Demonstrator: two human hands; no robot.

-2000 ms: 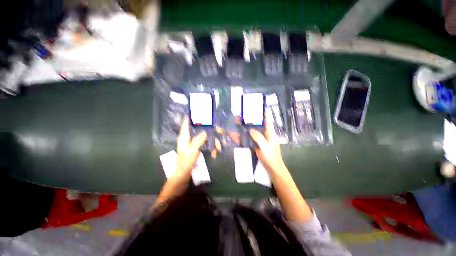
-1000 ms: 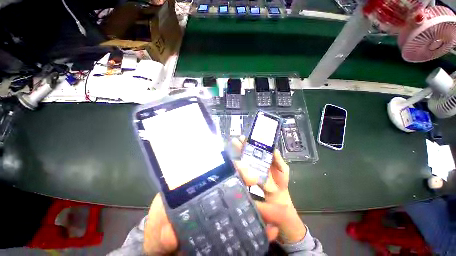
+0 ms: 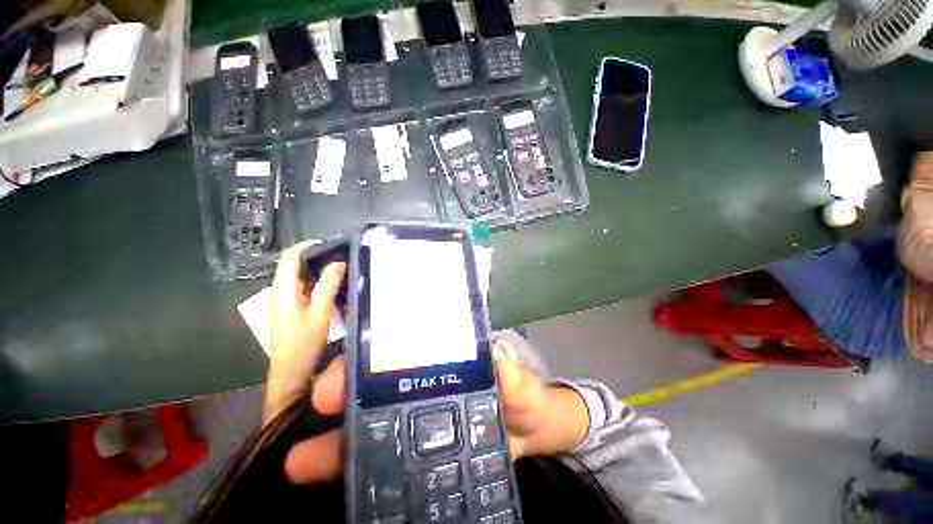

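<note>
My right hand (image 3: 537, 404) holds a keypad phone (image 3: 435, 450) upright, close to the camera; its screen glows white above the keys. My left hand (image 3: 297, 317) is left of it, its fingers around a second, dark phone (image 3: 325, 261) mostly hidden behind the near one. The clear tray (image 3: 409, 210) lies beyond. Its far row holds several dark phones. Its near row has a phone with a white patch (image 3: 251, 205) at left, two pockets with white slips (image 3: 328, 164), and two similar phones at right. A white card (image 3: 254, 317) lies by my left hand.
A smartphone (image 3: 620, 113) lies right of the tray. A white box with papers (image 3: 92, 97) is at upper left. A small fan (image 3: 885, 36) and a blue packet (image 3: 806, 77) are at upper right. Red stools (image 3: 752, 317) and a seated person's arm (image 3: 916, 246) are beyond the bench edge.
The view has shifted, bringing the tray nearer. The lit phone in my right hand is now close to the camera; my left hand's phone has moved away toward the tray.
</note>
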